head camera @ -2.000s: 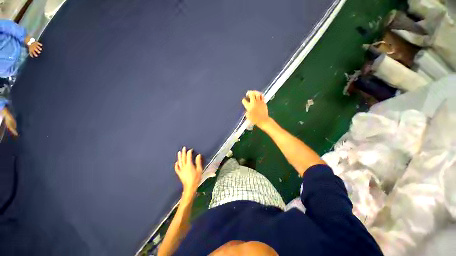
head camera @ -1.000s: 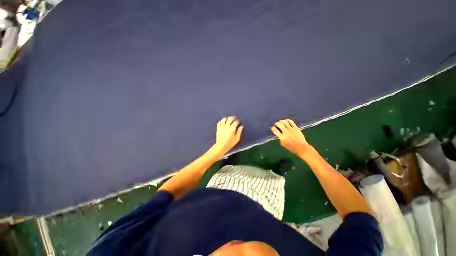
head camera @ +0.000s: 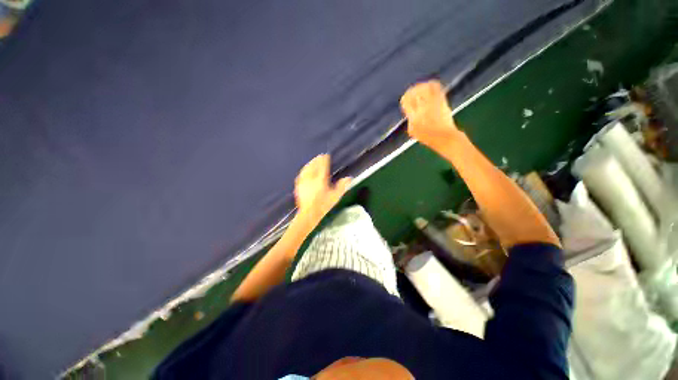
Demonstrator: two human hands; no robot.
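The navy fabric (head camera: 163,141) covers the table, with ripples near both hands. Its pale edge runs diagonally beside the table edge (head camera: 197,288), with a dark gap between them near and beyond my right hand. My right hand (head camera: 429,111) is closed on the fabric edge, slightly blurred. My left hand (head camera: 316,185) is at the edge nearer my body, fingers together on the fabric and thumb apart; whether it pinches the cloth is hidden.
The green floor (head camera: 513,111) with lint lies along the table. Pale rolls (head camera: 446,293) and white wrapped bundles (head camera: 621,297) lie at the right, beside brown scraps. A small blurred part of a person (head camera: 7,26) shows at the top left.
The view has turned, so the edge runs more steeply. My right hand has moved up along the edge and closed on it. Ripples and a dark gap now show at the previously flat edge.
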